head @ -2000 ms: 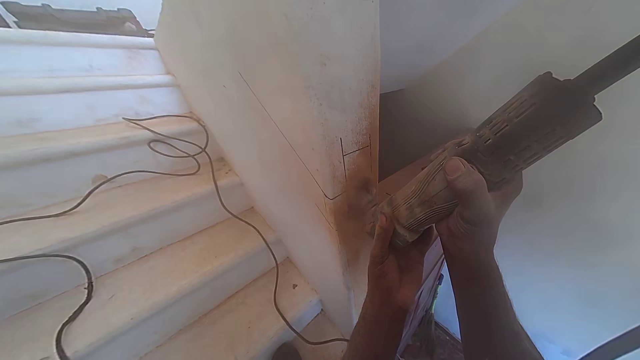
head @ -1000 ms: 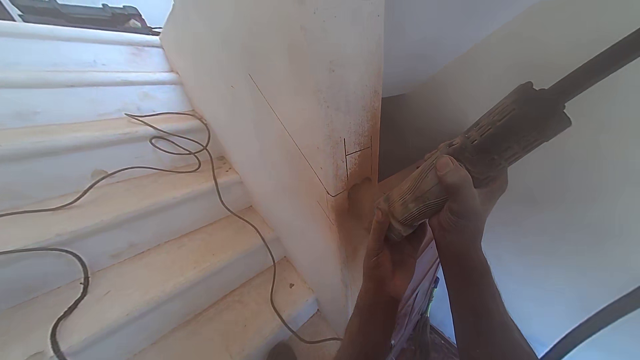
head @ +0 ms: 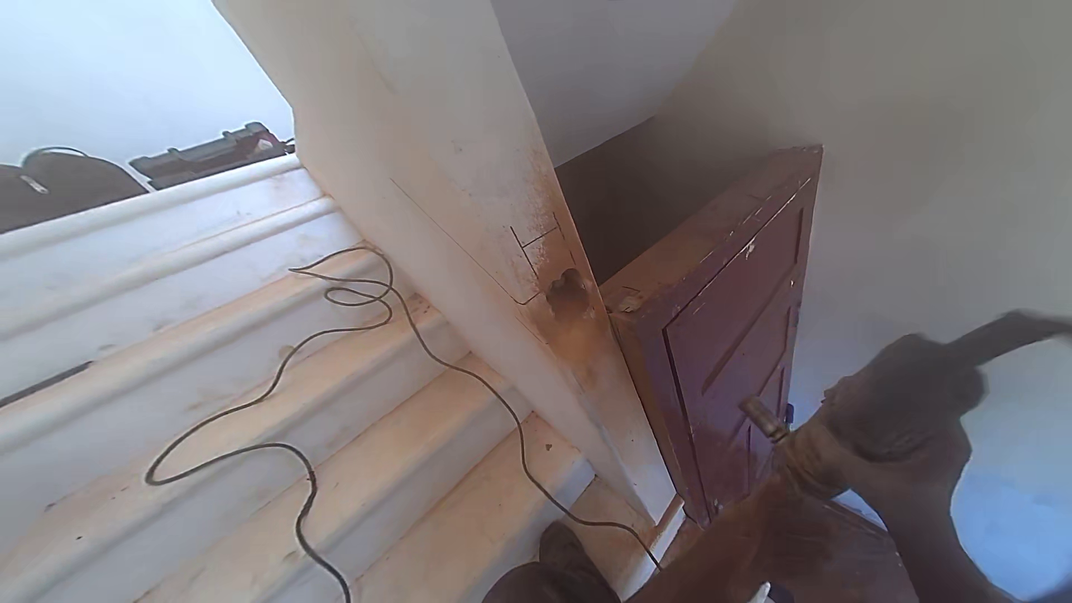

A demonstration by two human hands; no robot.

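A dark, dusty corded power tool (head: 900, 398), apparently a drill or rotary hammer, is at the right, with a short bit (head: 762, 419) pointing up and left. My right hand (head: 917, 473) wraps its body from below. My left hand (head: 796, 481) is at the front collar, its fingers blurred and partly hidden. The bit is apart from the plastered wall (head: 469, 193). A ragged dark hole (head: 568, 293) is in the wall's edge, below black pencil-like lines, with reddish dust around it.
Dusty white stairs (head: 402, 402) fill the left, with a black cable (head: 502, 402) looped over them. A toolbox (head: 209, 155) and a dark bag (head: 75, 188) are at the top. A maroon panelled door (head: 737, 335) stands right of the wall. My shoe (head: 569, 557) is on a lower step.
Both hands and the tool have moved away from the wall, down and to the right. The hole, which the tool's front was beside or over, is now in plain sight. The view has shifted.
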